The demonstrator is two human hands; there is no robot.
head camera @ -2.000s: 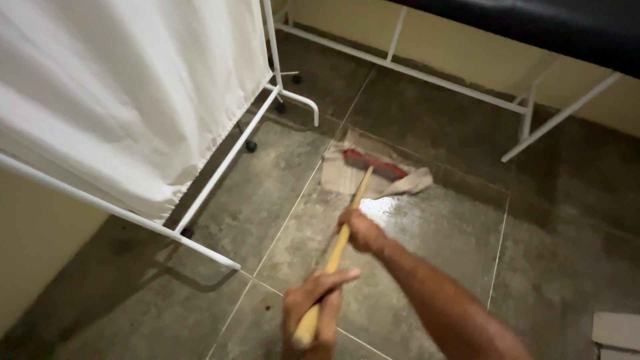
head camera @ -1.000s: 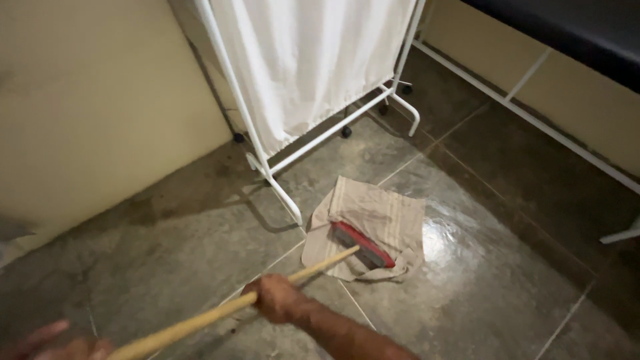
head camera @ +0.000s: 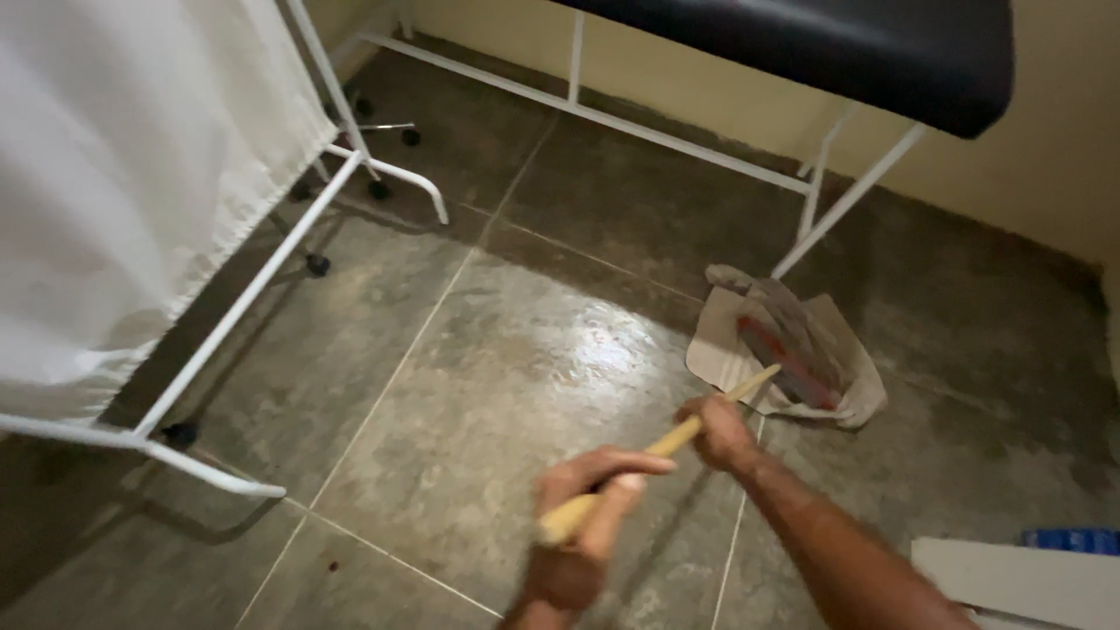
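Observation:
My left hand (head camera: 595, 503) is around the upper end of a light wooden pole (head camera: 674, 440), its fingers partly extended along it. Further down the same pole, my right hand (head camera: 719, 430) is closed on it. The pole runs down to a red and dark floor squeegee or brush head (head camera: 792, 366). Under and around that head lies a rumpled beige cloth (head camera: 717, 337) on the tiled floor, close to the foot of a white metal leg. Folds of the cloth cover part of the head.
A white curtain screen (head camera: 131, 175) on a wheeled metal frame (head camera: 249, 297) stands at the left. A black padded couch (head camera: 831, 52) on white legs spans the top right. At the lower right are a white surface (head camera: 1015, 577) and a blue object (head camera: 1072, 540).
The cloth and the head on the pole have moved across the floor to the couch's leg, away from the screen. The cloth is more bunched. The view has swung right.

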